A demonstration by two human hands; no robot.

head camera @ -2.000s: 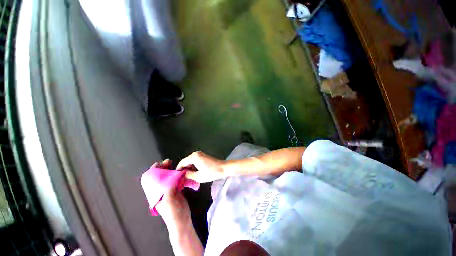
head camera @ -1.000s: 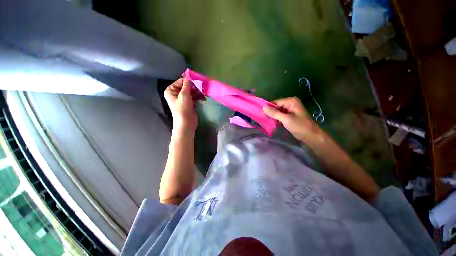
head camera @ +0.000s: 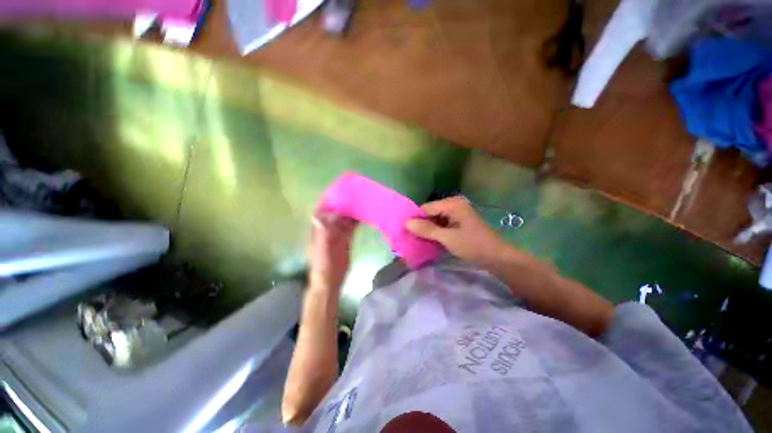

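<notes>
A narrow pink fabric strip [head camera: 377,203] is held up in front of my body, bowed between my two hands. My left hand [head camera: 332,241] holds its left end; the fingers are blurred and partly behind the fabric. My right hand [head camera: 449,227] pinches its right end between thumb and fingers, and a short part hangs below. The strip is above the green floor and touches no table.
The brown cutting table [head camera: 474,93] runs across the top. On it are a pink fabric lay [head camera: 93,10], white papers [head camera: 254,24], a white strip [head camera: 611,55] and blue scraps [head camera: 719,93]. Pale grey sheeting [head camera: 245,364] is at lower left.
The view has swung from the window side to the cutting table. The strip, earlier bunched at my left hand, then stretched between both hands, is now slacker and bowed, still held at both ends.
</notes>
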